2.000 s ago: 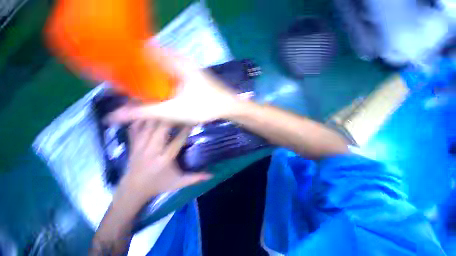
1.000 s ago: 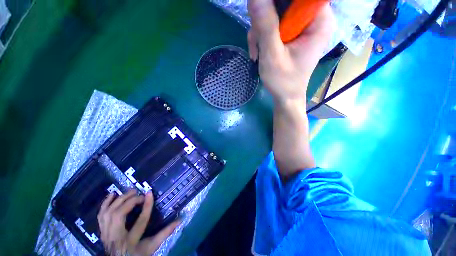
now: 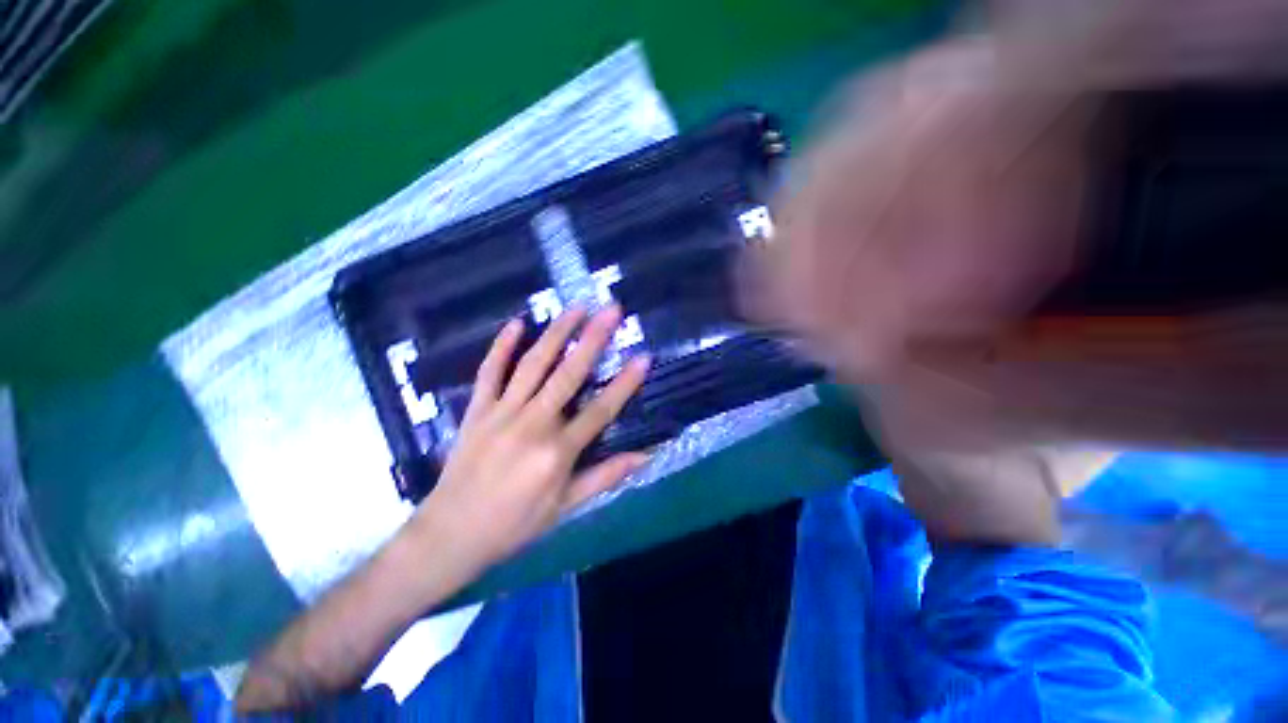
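Observation:
The black plastic housing (image 3: 664,184) lies on the silvery protective sheet (image 3: 276,438). Several small silver-white brackets (image 3: 410,381) sit in it, beside a narrow silvery centre strip (image 3: 561,247). My left hand (image 3: 516,459) lies over the housing's near middle with its fingers spread, fingertips at the central brackets. My right hand (image 3: 932,226) is large and blurred close to the camera, over the housing's right end. It is closed around the electric screwdriver (image 3: 1187,240), seen as a dark body with an orange streak. The screwdriver's bit is hidden or lost in blur.
The green bench mat (image 3: 353,113) surrounds the sheet. A white flat sheet (image 3: 424,650) shows near my lap. Another piece of translucent packaging (image 3: 21,523) is at the left edge. The blue floor (image 3: 1215,487) shows at the lower right.
The view has turned and shifted, and the dish is out of the picture. My right hand has moved from beside the dish to the housing's right end. My left hand stays on the housing.

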